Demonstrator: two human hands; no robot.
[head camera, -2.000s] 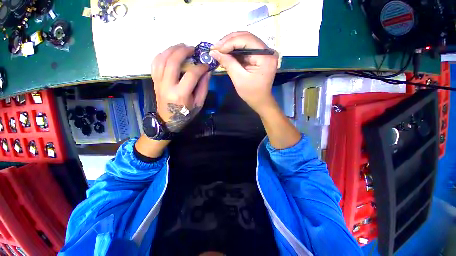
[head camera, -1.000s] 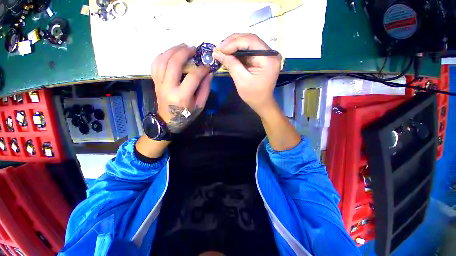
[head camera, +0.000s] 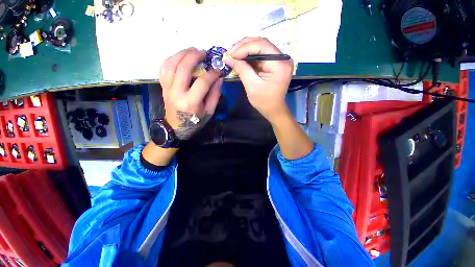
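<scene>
A round watch module (head camera: 217, 61), dark with silver and purple glints, is held at the bench's front edge over the white work sheet (head camera: 151, 52). My left hand (head camera: 187, 91) grips its left and lower rim between thumb and fingers. My right hand (head camera: 263, 75) holds a thin dark pen-like tool, apparently tweezers (head camera: 268, 57), between thumb and fingers. The right fingertips are at the module's right edge. The tool's tip is hidden by the fingers, so contact with the module cannot be told.
Loose module parts (head camera: 115, 10) and a slim blade (head camera: 273, 16) lie on the sheet. Spare round modules (head camera: 60, 32) are heaped at left. A black fan (head camera: 418, 24) stands at right. Red parts trays (head camera: 31, 130) and a tilted black tray (head camera: 416, 177) flank me.
The module and both hands have shifted slightly to the right. My grip on the module and the tool is unchanged.
</scene>
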